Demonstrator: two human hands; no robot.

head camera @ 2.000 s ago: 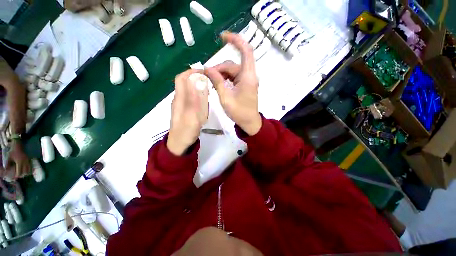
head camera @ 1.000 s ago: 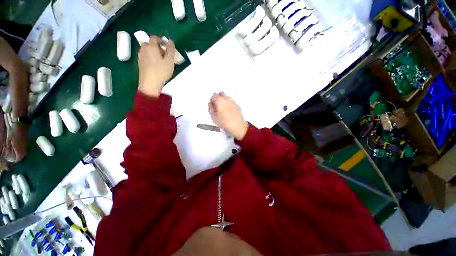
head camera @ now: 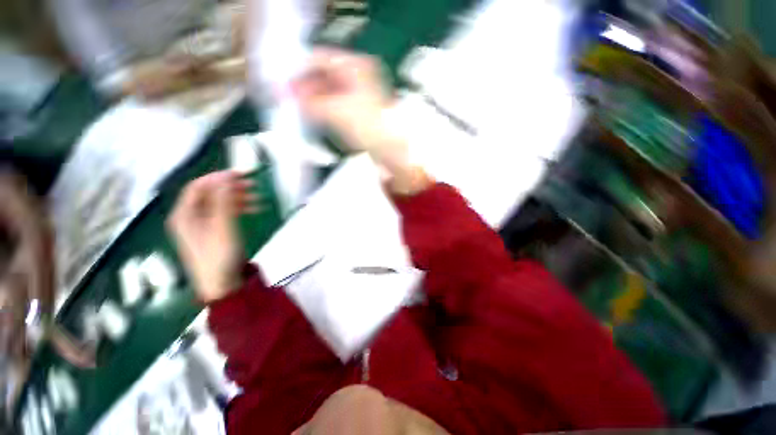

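Note:
The view is blurred. My right hand is raised over the far side of the bench, its fingers closed at a long white band, apparently the label strip, which hangs across the belt. My left hand is over the green conveyor belt, fingers curled but apart, with nothing visible in it. A white housing shows just beyond its fingertips. A short grey pointed tool lies on the white bench between my sleeves.
Several blurred housings lie on the belt at left. Another person's arm is at the far left edge. White curved pieces lie beyond my right hand. Boxes with green boards and blue parts stand at right.
My right hand has moved up and forward from the bench to the white band, now in view. My left hand has moved left and nearer, away from the housing it was at.

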